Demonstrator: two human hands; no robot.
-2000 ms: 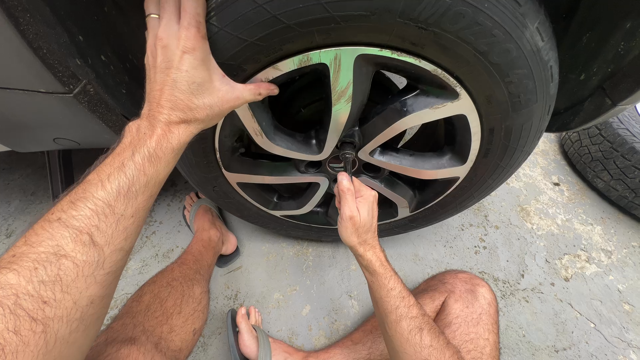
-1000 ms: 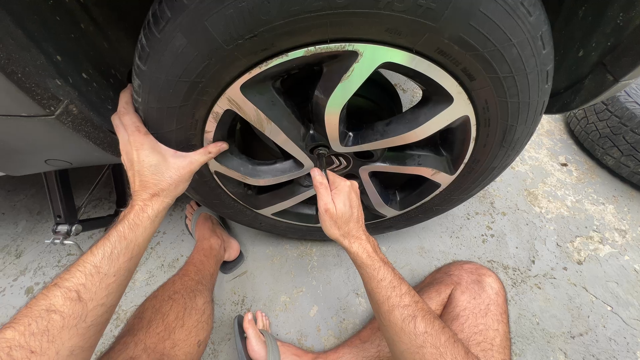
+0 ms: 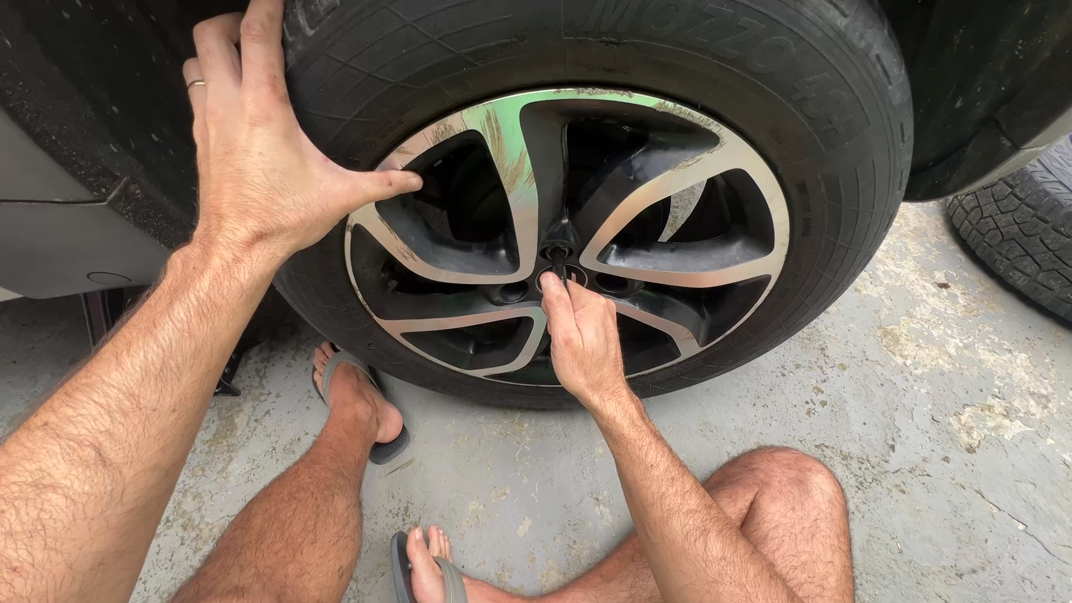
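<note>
A black tyre [image 3: 837, 193] on a two-tone alloy wheel [image 3: 523, 193] stands at the car's wheel arch. My left hand [image 3: 260, 151] lies against the tyre's upper left side, fingers over the tread edge and thumb reaching across to the rim; it holds no tool. Just below the wheel's hub, my right hand [image 3: 584, 327] pinches a thin dark tool [image 3: 559, 266], whose tip meets the lug hole above the centre cap. Most of that tool is hidden by my fingers, so its kind is unclear.
Grey body panels [image 3: 50, 234] of the car are at the left, with part of a dark jack [image 3: 99, 314] below them. A loose tyre [image 3: 1022, 226] lies at the right. My sandalled feet and bent knee are on the worn concrete floor [image 3: 904, 469] below the wheel.
Since one second ago, my left hand has moved up along the tyre and the wheel has turned. My right hand still holds the dark tool near the hub.
</note>
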